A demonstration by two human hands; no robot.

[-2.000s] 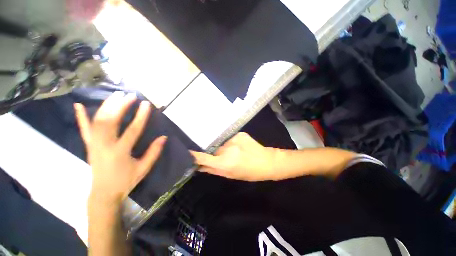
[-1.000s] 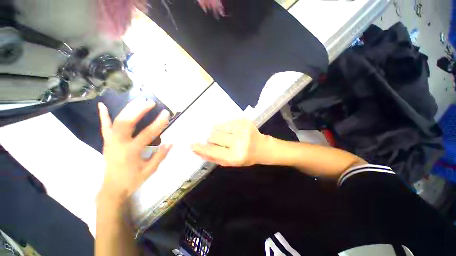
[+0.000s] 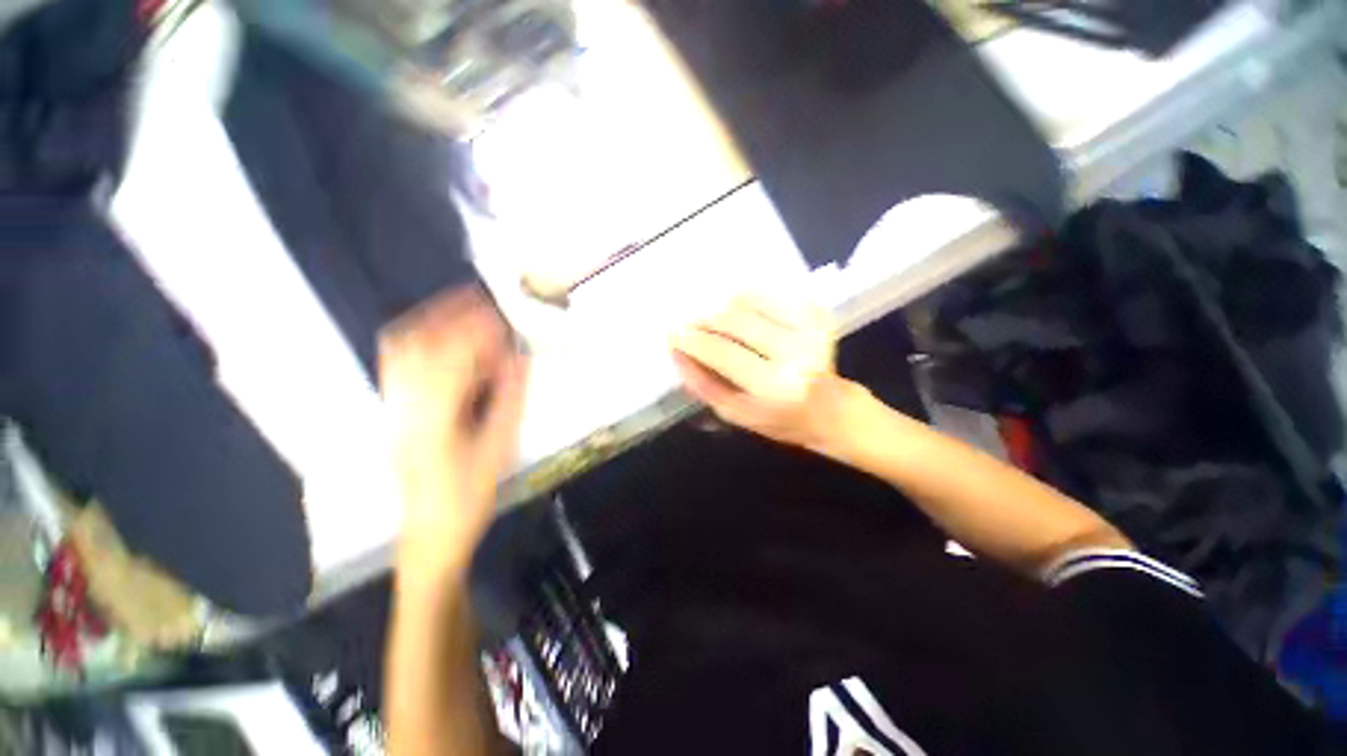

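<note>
The black cut panel (image 3: 347, 192) lies on the white table left of the bright bed plate (image 3: 650, 222). My left hand (image 3: 451, 369) is blurred at the panel's lower end, fingers curled; whether it grips the cloth cannot be told. My right hand (image 3: 761, 362) rests on the white table by the front edge, fingers together, with no cloth seen in it. The sewing machine head (image 3: 502, 67) is blurred at the top, and the needle cannot be made out.
The left stack of cut pieces (image 3: 148, 399) hangs over the table's left end. Right-hand cut pieces (image 3: 886, 118) lie right of the plate. A black fabric heap (image 3: 1152, 355) is at right. Red-handled scissors (image 3: 67, 598) lie lower left. A dark basket (image 3: 554, 657) stands below the table.
The view has shifted left. The black panel has moved from under my left hand and the needle area to the left. My right hand has left the panel and stays on the table.
</note>
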